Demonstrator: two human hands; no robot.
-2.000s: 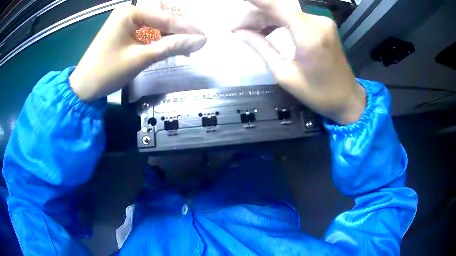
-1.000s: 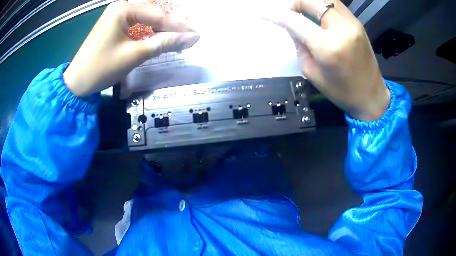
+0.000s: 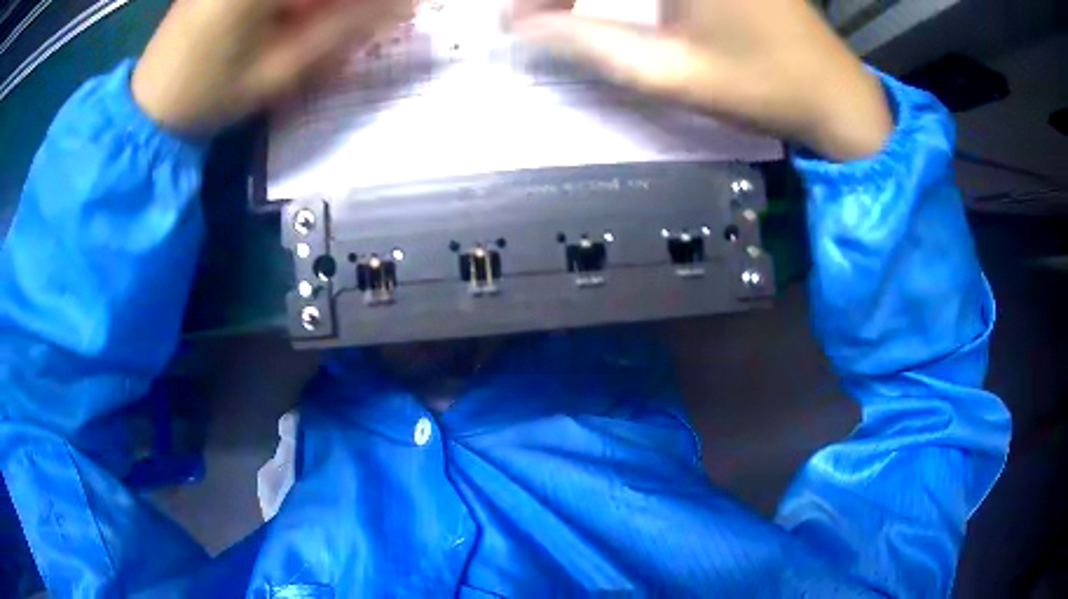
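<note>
The black holding fixture [image 3: 533,287] lies across the near edge, with four dark square slots in its face. The two left slots show thin copper-coloured specks [image 3: 479,266]; the two right ones look dark. My left hand [image 3: 252,53] is blurred and cut off by the top edge, above the paper's left side. My right hand [image 3: 714,64] is blurred and partly cut off, above the paper's right side. Whether either hand holds a small part cannot be seen.
A bright white paper sheet [image 3: 515,129] lies behind the fixture, with glare at its top. A dark tray edge shows at its left. Dark green mat [image 3: 88,53] is at the upper left. Grey equipment with a black piece [image 3: 954,80] is at the upper right.
Both hands have moved up towards the top edge of the view. Copper-coloured specks now show in the two left slots. The orange-red pile is no longer clearly visible.
</note>
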